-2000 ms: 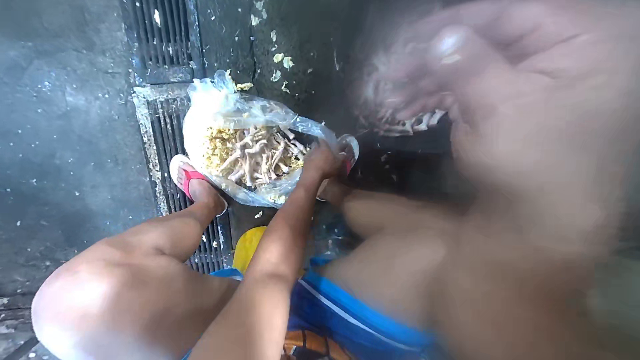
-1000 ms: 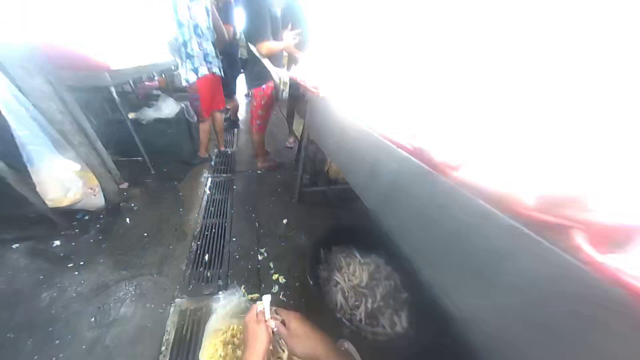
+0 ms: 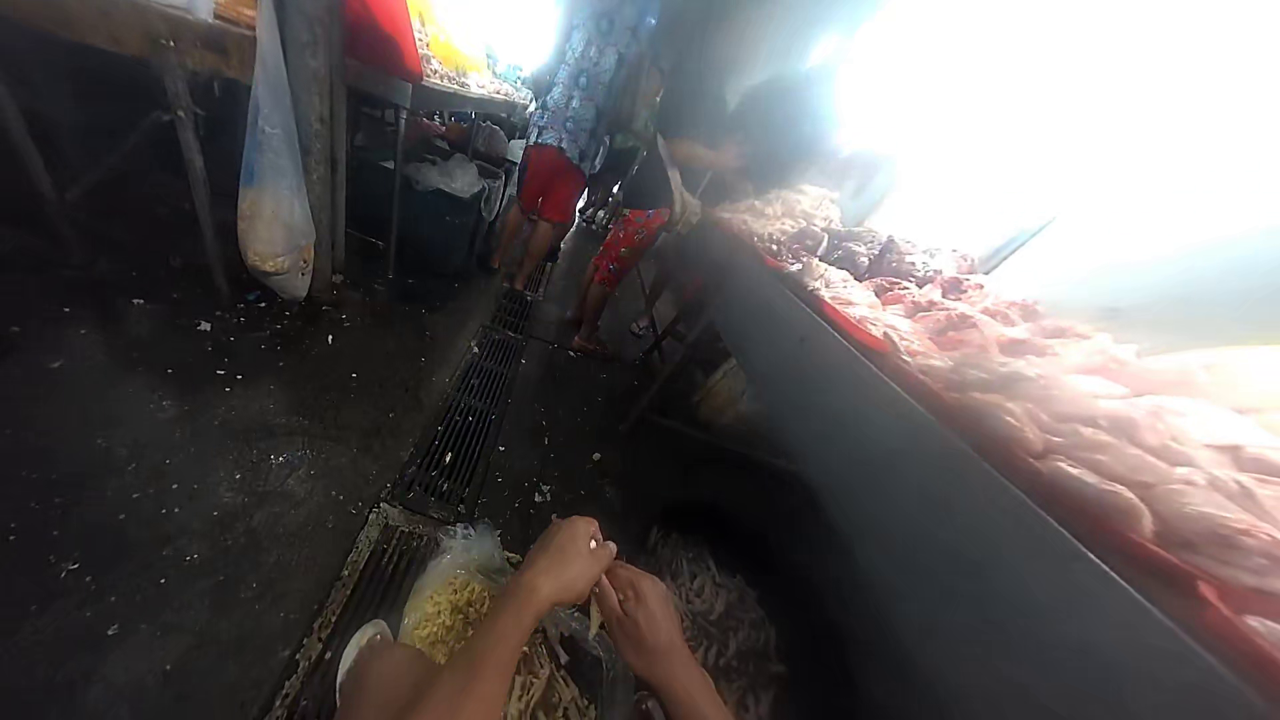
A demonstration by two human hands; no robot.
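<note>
My left hand (image 3: pixel 568 562) and my right hand (image 3: pixel 640 610) meet at the bottom centre, fingertips together around a small pale piece (image 3: pixel 596 612) that looks like a chicken foot. It pokes out below the fingers. Beneath my forearms lies a clear plastic bag (image 3: pixel 468 552) with yellow bits (image 3: pixel 446 612) on its left side and pale, thin pieces (image 3: pixel 545 685) on its right. To the right of my right hand, a dark, shadowed container holds a heap of similar pale pieces (image 3: pixel 725 620). My forearms hide part of the bag.
A metal drain grate (image 3: pixel 465 420) runs up the wet floor. At right stands a grey-sided counter (image 3: pixel 860 440) piled with raw poultry (image 3: pixel 1080 420). People (image 3: pixel 553 185) stand ahead. A plastic bag (image 3: pixel 275 215) hangs by a post (image 3: pixel 318 150) on the left.
Two seconds ago my right hand was raised near the camera and my left held the bag's edge; now both hands are together above the bag. The view has tilted up strongly.
</note>
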